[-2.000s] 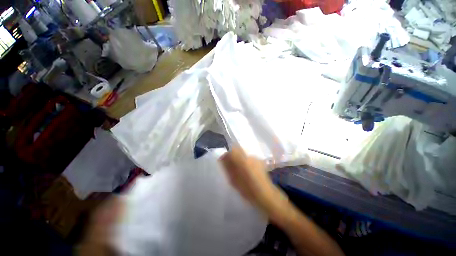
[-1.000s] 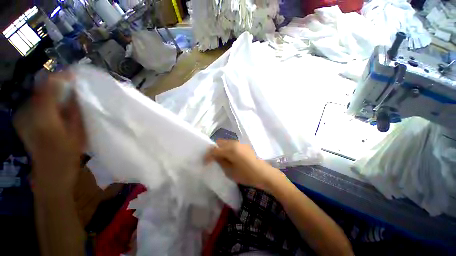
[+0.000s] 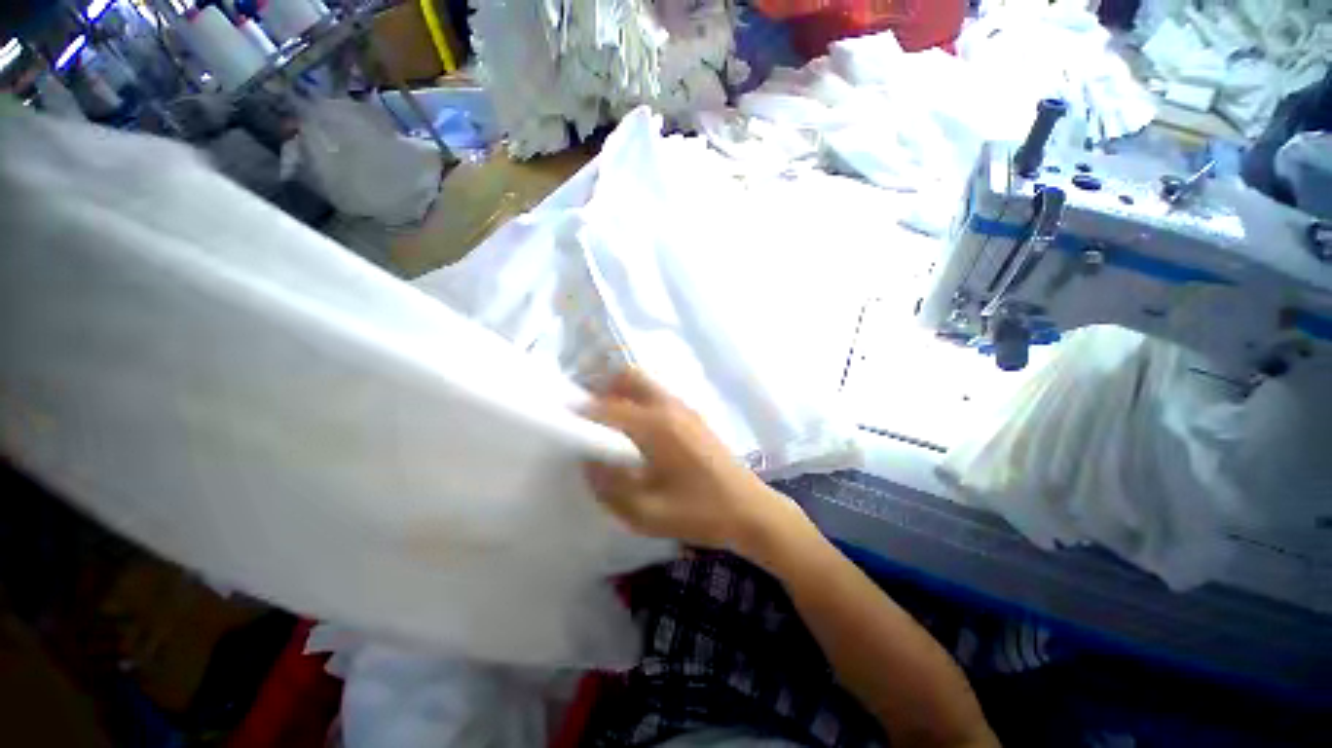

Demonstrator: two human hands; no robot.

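Observation:
A long white fabric panel [image 3: 292, 395] is stretched out from the left edge of the view to the middle, slightly blurred. My right hand [image 3: 665, 460] grips its right end between thumb and fingers. My left hand is not in view; the panel runs out of the picture on that side. More white panels [image 3: 687, 307] lie layered on the table behind my right hand, near the front edge. Other white pieces [image 3: 438, 701] lie low in front of me beside red cloth [image 3: 285, 709].
A white sewing machine [image 3: 1125, 249] with blue stripe stands at right. Pleated white pieces [image 3: 1103, 453] lie under its arm. White fabric heaps [image 3: 906, 110], a hanging bundle [image 3: 599, 66] and a red bag [image 3: 877, 18] are behind. Thread cones [image 3: 219, 41] stand at upper left.
The panel has been spread out wide to the left and covers more of the view. My left hand has moved out of view. My right hand still grips the panel's right end.

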